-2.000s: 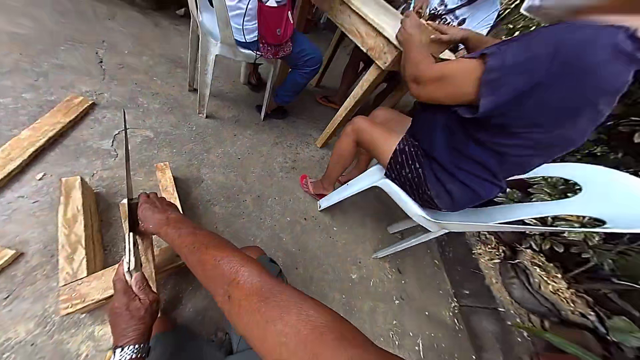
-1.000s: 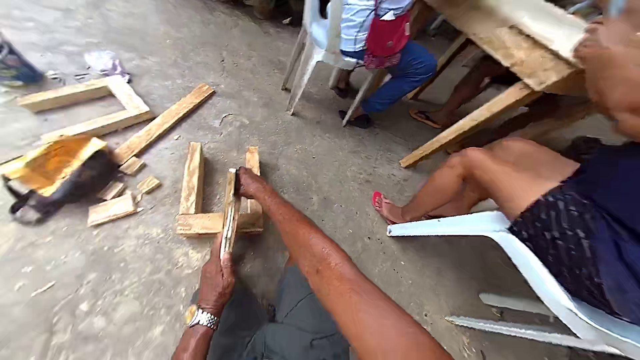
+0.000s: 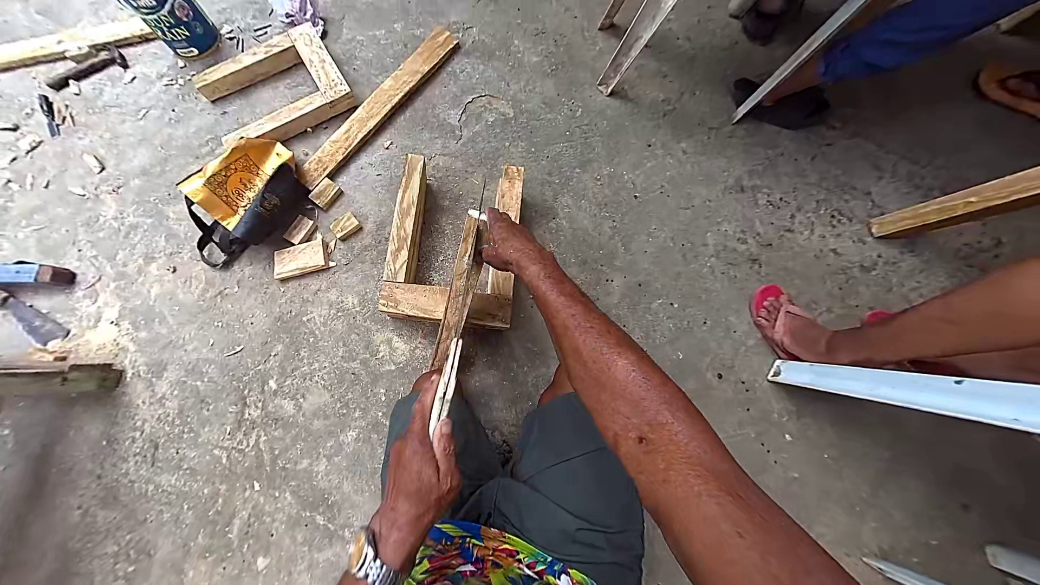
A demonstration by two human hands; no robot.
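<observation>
My right hand (image 3: pixel 508 242) grips the far end of a narrow wooden piece (image 3: pixel 461 288), which slopes over a U-shaped wooden frame (image 3: pixel 410 301) on the concrete. A thin blade (image 3: pixel 483 195), seen nearly edge-on, sticks out beyond that hand; its handle is hidden. A small pale piece (image 3: pixel 477 214) shows beside the fingers. My left hand (image 3: pixel 422 479), with a metal watch at the wrist, is closed on thin pale strips (image 3: pixel 445 386), like a folding rule, near the wooden piece's close end. Sawdust lies inside and beside the frame.
To the left are another wooden frame (image 3: pixel 284 118), a long board (image 3: pixel 382 106), offcuts (image 3: pixel 301 258), a black and gold bag (image 3: pixel 252 195), a can (image 3: pixel 175 24), a hammer (image 3: pixel 85 69) and a blue-sided tool (image 3: pixel 32 274). A seated person's leg (image 3: pixel 934 325) and a chair leg (image 3: pixel 894 394) stand right.
My left hand is farther from my right hand than a second ago, and the pale strips now show clearly in it. The view has tilted down.
</observation>
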